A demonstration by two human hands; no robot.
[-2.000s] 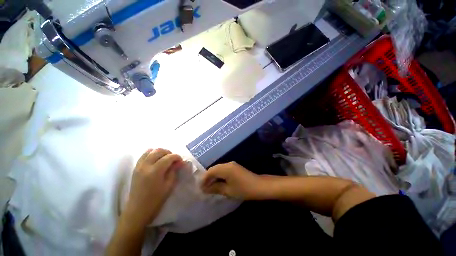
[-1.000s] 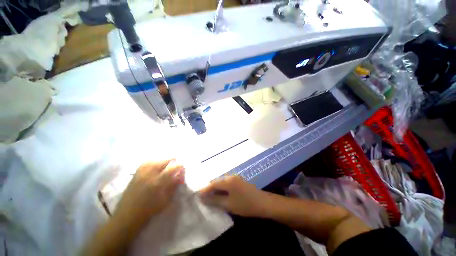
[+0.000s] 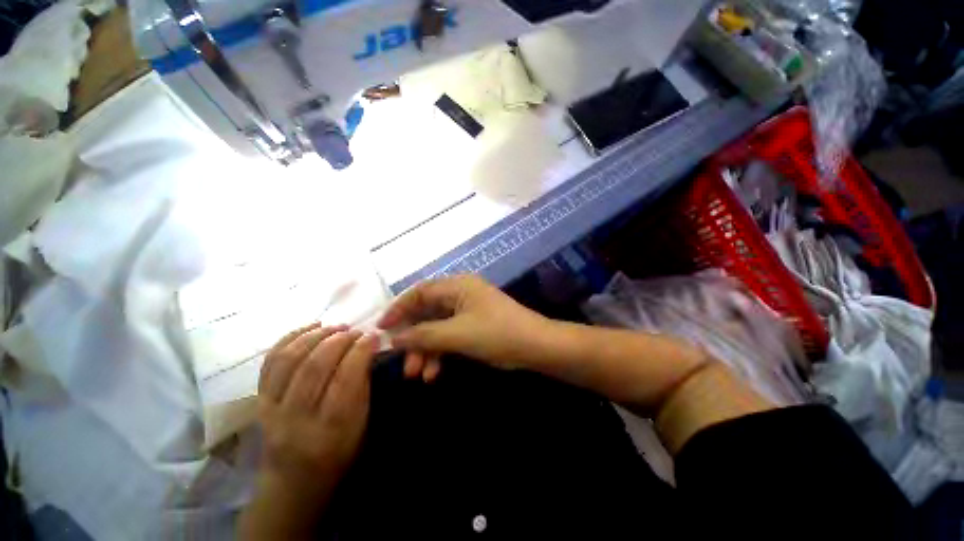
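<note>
A cream garment panel [image 3: 116, 285] spreads over the left of the table and down its front edge. Its near part lies flatter, with parallel stitched lines [image 3: 227, 317]. My left hand [image 3: 317, 386] lies on the panel's near edge, fingers bent over it. My right hand [image 3: 449, 322] pinches the cloth's corner between thumb and fingers, close to the left fingertips. Both hands are at the table's front edge, well below the needle area of the white sewing machine [image 3: 317, 53]. The needle area is overexposed by the lamp.
A pale round piece [image 3: 513, 169], a small black strip [image 3: 459, 114] and a black phone [image 3: 628, 109] lie right of the needle. The ruled table edge [image 3: 550, 217] runs up right to a parts tray [image 3: 751, 48]. Red baskets [image 3: 761, 254] with cloth stand at right.
The near cloth no longer hangs over the lap and now lies flatter, showing stitched lines. The right hand has risen and closed up to the left hand. The view has tilted down since one second ago.
</note>
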